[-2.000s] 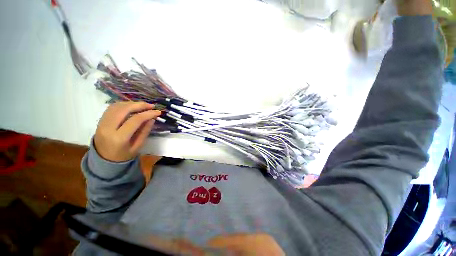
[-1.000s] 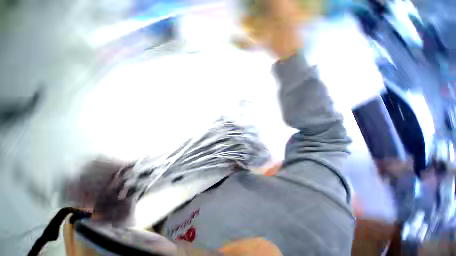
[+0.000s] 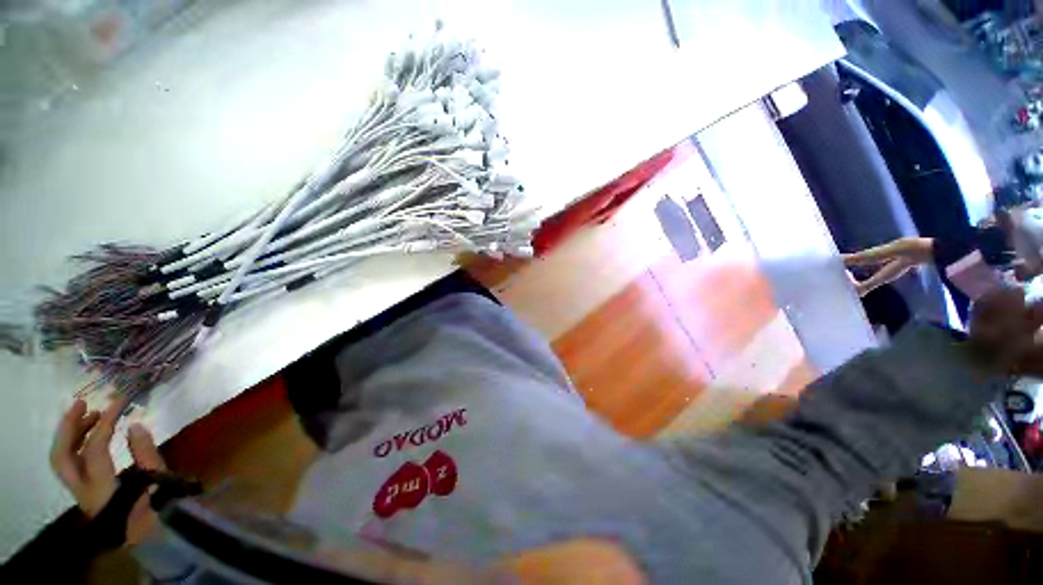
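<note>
The bundle of white-grey cables (image 3: 309, 217) lies on the white table at left. Its fine reddish-brown wires (image 3: 109, 309) fan out at the lower left, next to short black sleeves. Its pale plug ends (image 3: 452, 114) point up and right. My left hand (image 3: 97, 457) is at the table's front edge, just below the wire tips, fingers apart, partly behind a dark strap. My right arm reaches far right, off the table. My right hand (image 3: 1006, 329) is small and dark near the picture's edge; whether it holds anything cannot be told.
Another person's hand (image 3: 892, 261) with a dark sleeve shows at right, near mine, with a pinkish item (image 3: 972, 274) beside it. A red object (image 3: 606, 206) lies below the table edge, above the brown floor (image 3: 641, 343). A cardboard box (image 3: 995, 497) is at lower right.
The view has swung right. My left hand no longer pinches at the black sleeves and is below the wire tips. My right arm has moved from over the table's far side to far right.
</note>
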